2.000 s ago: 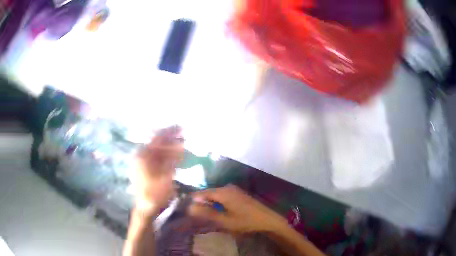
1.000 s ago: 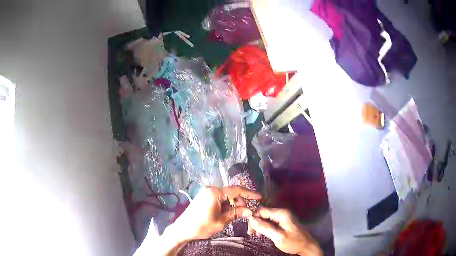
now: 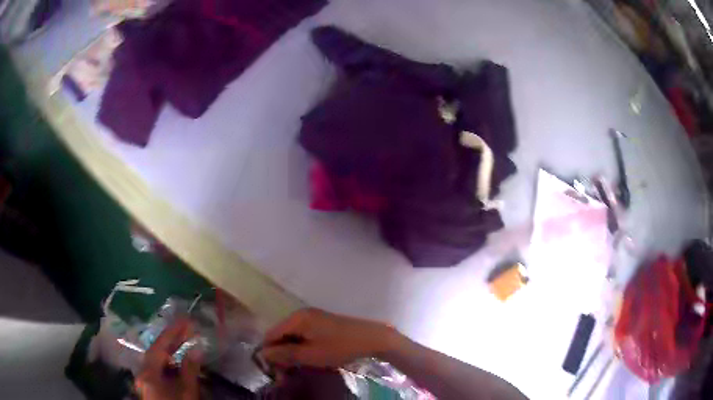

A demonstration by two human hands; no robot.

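My left hand [image 3: 170, 366] is blurred at the bottom left, over clear plastic on the floor side. Its fingers point up, and I cannot tell whether it holds anything. My right hand [image 3: 309, 341] is at the worktable's near edge with its fingers curled around a small dark thing [image 3: 270, 355], too blurred to name. A dark purple garment [image 3: 399, 148] with a pale strip on it lies crumpled on the white worktable [image 3: 258, 187]. The two hands are apart.
More purple fabric [image 3: 188, 58] lies at the upper left. At the right are an orange box [image 3: 506, 282], written sheets [image 3: 569, 234], a dark phone [image 3: 578, 344] and a red plastic bag [image 3: 661, 316]. Green floor [image 3: 94, 242] shows at the left.
The view has swung from the floor plastic to the worktable and the purple garments. My hands, close together one second ago, are now apart, the right one by the table edge.
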